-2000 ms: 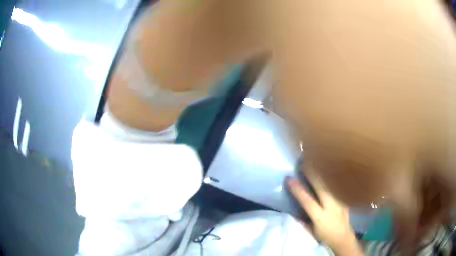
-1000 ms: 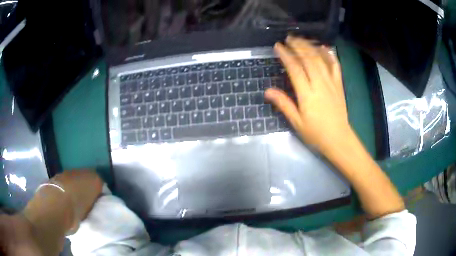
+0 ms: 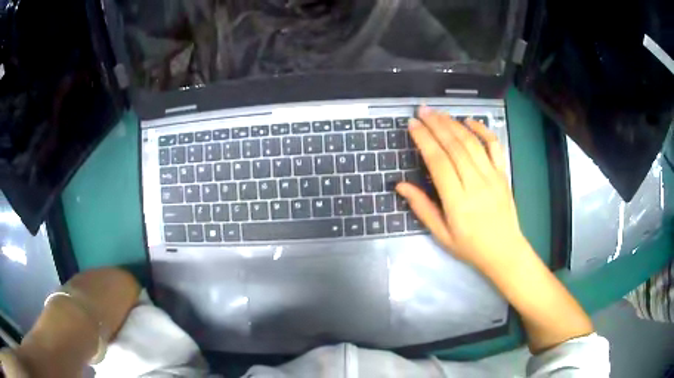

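Note:
The laptop's keyboard (image 3: 281,177) lies open in front of me, with the grey palm rest (image 3: 325,295) below it. The main screen (image 3: 295,37) above is black with glare. Black side screens stand at the left (image 3: 52,96) and right (image 3: 606,81). My right hand (image 3: 465,184) lies over the right end of the keyboard, fingers spread, fingertips at the top key row, holding nothing. It hides the keys under it. My left hand (image 3: 74,317) is at the lower left edge, blurred and partly cut off, beside the palm rest; its fingers cannot be made out.
A shiny film-covered slab (image 3: 617,214) lies at the right on the green mat (image 3: 100,192). Another grey slab (image 3: 18,251) shows at the left edge. A striped sleeve (image 3: 656,294) of another person shows at the lower right.
The blurred close arm is gone from the view, and the open laptop has come into view. Since one second ago, the laptop sits slightly lower in view; my right hand stays over the keyboard's right end.

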